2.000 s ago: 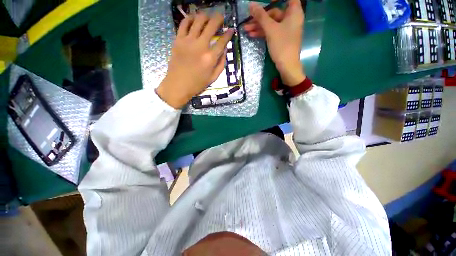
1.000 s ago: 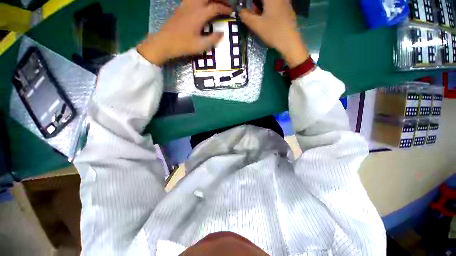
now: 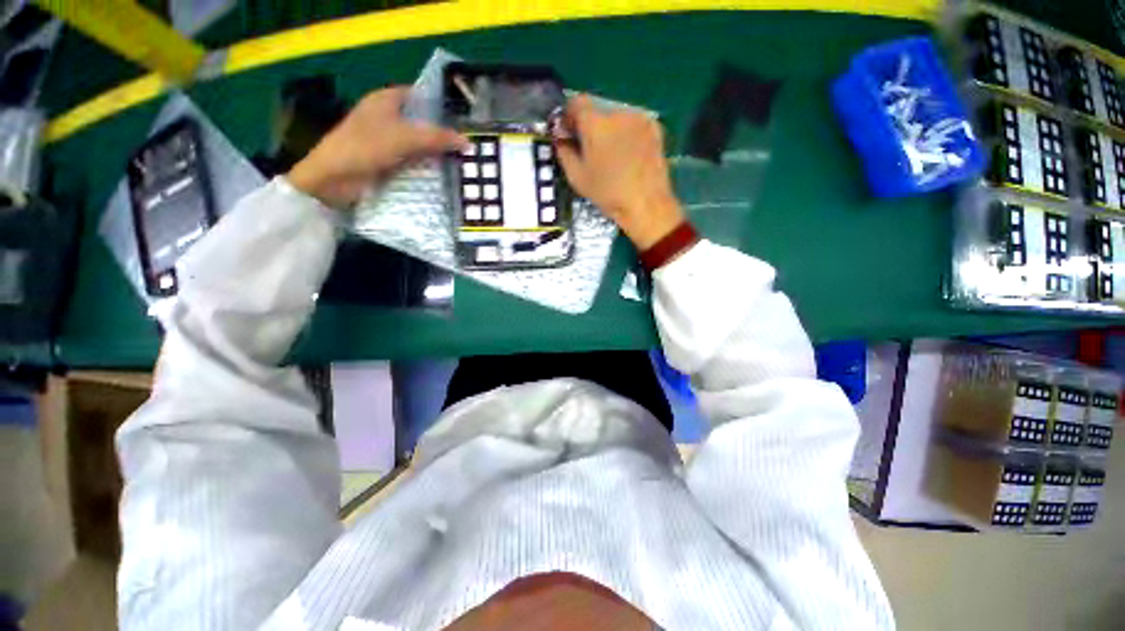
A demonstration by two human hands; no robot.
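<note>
A phone housing [image 3: 533,252] lies on bubble wrap [image 3: 558,290] in front of me. A battery [image 3: 519,180] with white squares on black covers its middle. My left hand [image 3: 374,148] is at the housing's left edge, thumb reaching to the battery's upper left corner. My right hand [image 3: 613,160] is at the upper right edge, fingers bent against the rim. Both hands look to hold the housing by its sides. No tweezers can be made out.
A second housing [image 3: 173,207] lies on bubble wrap at the left. Dark film sheets [image 3: 370,271] lie left of the work and a black sheet piece [image 3: 733,113] right of it. A blue parts bin [image 3: 909,117] and a battery tray [image 3: 968,265] stand at the right.
The view has shifted, showing more of the bench's far side. My hands have moved from the housing's top end to its two sides. The tweezers seen earlier in my right hand no longer show.
</note>
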